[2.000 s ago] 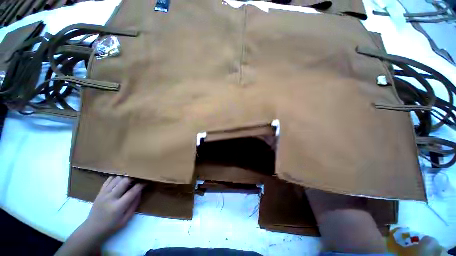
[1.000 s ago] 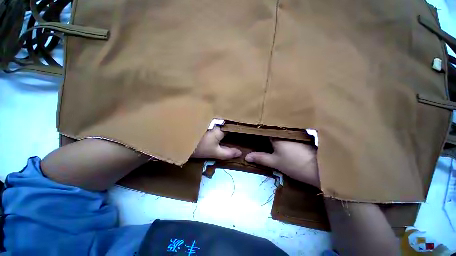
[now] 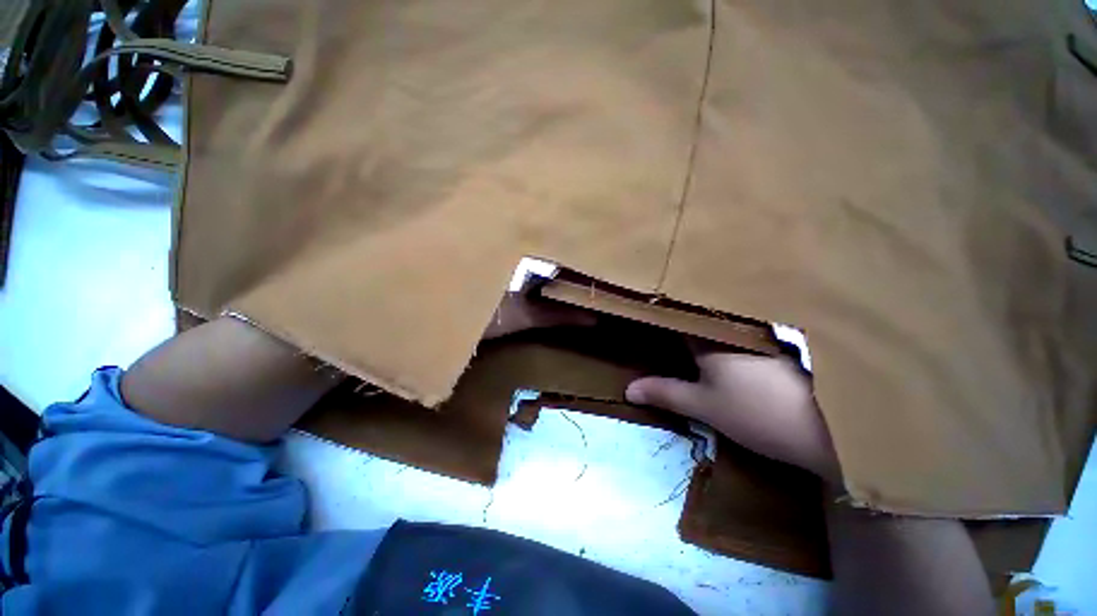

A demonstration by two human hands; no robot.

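A brown bag body panel [image 3: 481, 157] with a centre seam lies across the view, its near edge lifted over both my forearms. White pieces [image 3: 532, 273] show at the upper corners of its notch, also at the right corner [image 3: 790, 344]. A second brown layer [image 3: 758, 505] with its own notch lies below. My left hand [image 3: 529, 313] is under the top panel, mostly hidden, with a part showing at the notch's left corner. My right hand [image 3: 758, 397] reaches between the layers from the right, its thumb at the lower layer's notch edge; its other fingers are hidden.
Looped brown handles [image 3: 108, 90] lie at the upper left, with a handle tab [image 3: 229, 60] on the panel. Short tabs show at the right rim. The glue bottle [image 3: 1023, 596] is cut off at the lower right. Loose threads lie on the white table [image 3: 577, 481].
My left hand has gone further under the top panel, away from my right thumb. My hands have parted. The panel sits further right and lower in the view.
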